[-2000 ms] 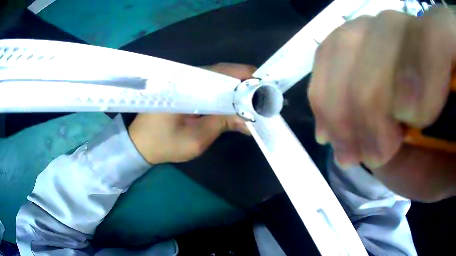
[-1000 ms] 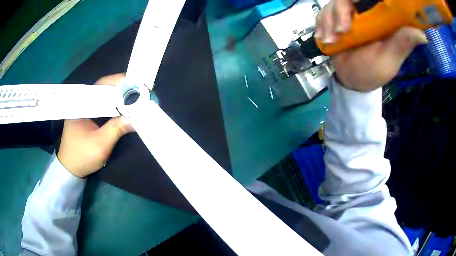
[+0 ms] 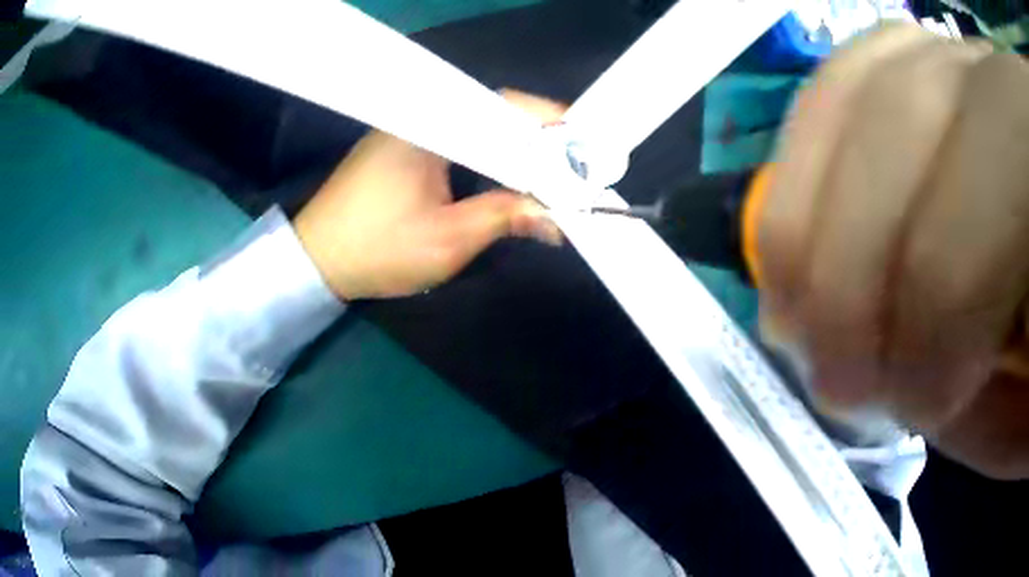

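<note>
A white three-legged base lies over the black jig plate [image 3: 474, 361], with its hub [image 3: 589, 163] near the middle of the view. One leg [image 3: 282, 56] runs to the upper left, one to the upper right and one [image 3: 733, 383] to the lower right. My left hand [image 3: 412, 220] grips the base beside the hub, with the thumb on the near side and fingers partly hidden under the leg. My right hand [image 3: 891, 225], blurred and close to the camera, holds the electric screwdriver [image 3: 711, 220]. Its thin bit points left and meets the base just below the hub.
The green bench mat [image 3: 395, 440] shows around the black plate. A blue container [image 3: 796, 43] with pale pieces is at the upper right, partly hidden by my right hand. Small blurred items show at the top right edge.
My right hand has brought the screwdriver from the silver feeder to the hub. The base has turned, and the view has shifted so the hub is further right. My left hand still holds the base.
</note>
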